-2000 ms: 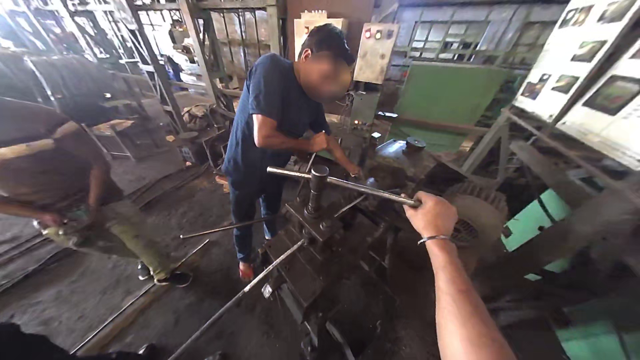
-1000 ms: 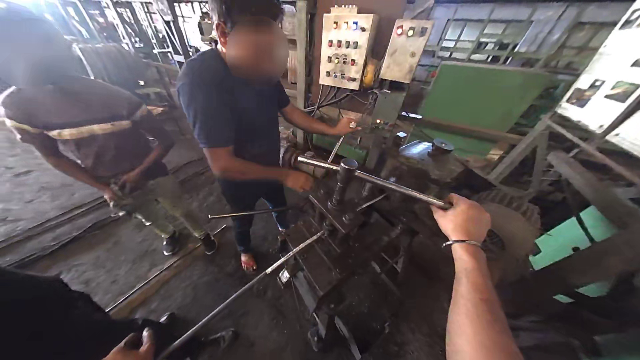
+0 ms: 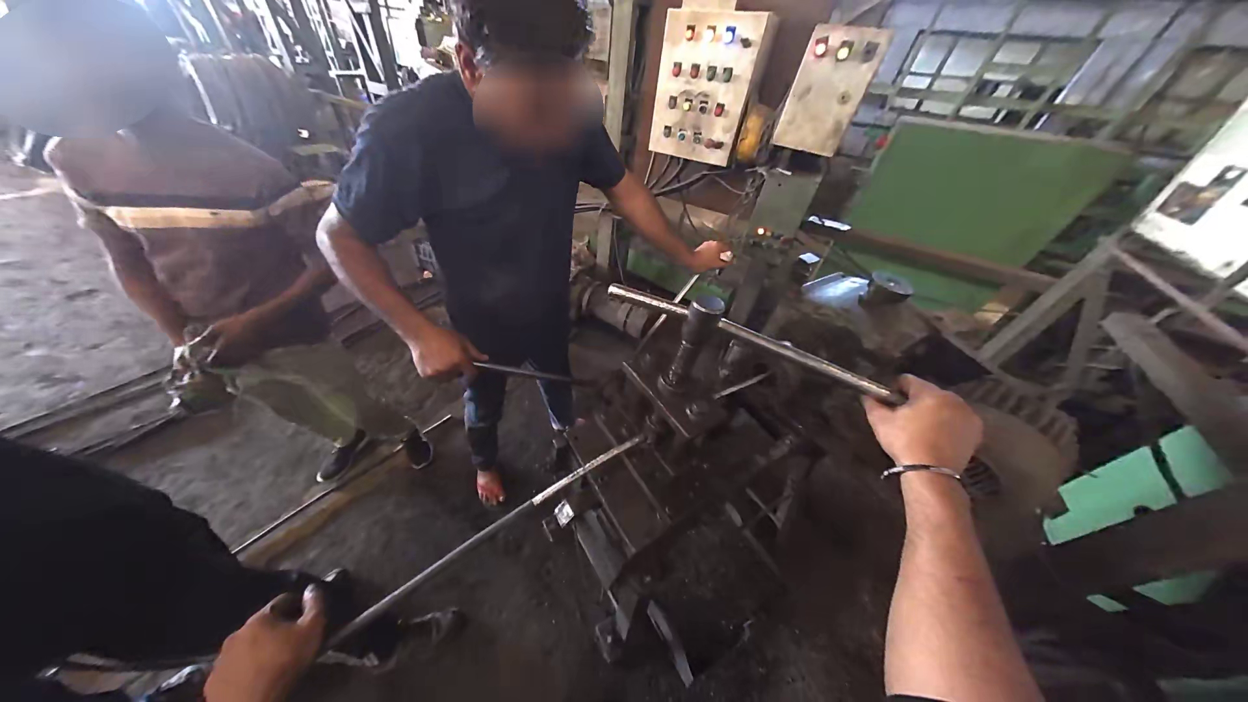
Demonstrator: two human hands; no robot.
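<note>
My right hand [image 3: 924, 421] is closed round the near end of a steel bar [image 3: 799, 359]. The bar passes through the head of an upright screw [image 3: 704, 317] on a dark metal machine [image 3: 673, 468]. At the lower left, my left hand [image 3: 268, 643] is closed at the near end of a long thin metal rod [image 3: 468, 541]; its grip is partly hidden. That rod slopes up to the machine's middle. Across the machine, a co-worker in a dark blue shirt [image 3: 487, 214] grips a thinner dark rod [image 3: 526, 371] and has the other hand on a lever [image 3: 682, 292].
A second person in a striped shirt [image 3: 200, 229] stands at the left. Dark clothing [image 3: 97, 575] fills the lower left. Control boxes [image 3: 710, 88] with buttons are behind the machine, beside a green panel [image 3: 985, 205]. A large toothed gear [image 3: 1024, 439] lies right of my right hand.
My left hand has come into view at the lower left. The co-worker, earlier bent over the machine with both hands close together, now has the arms spread, one hand on the thin dark rod.
</note>
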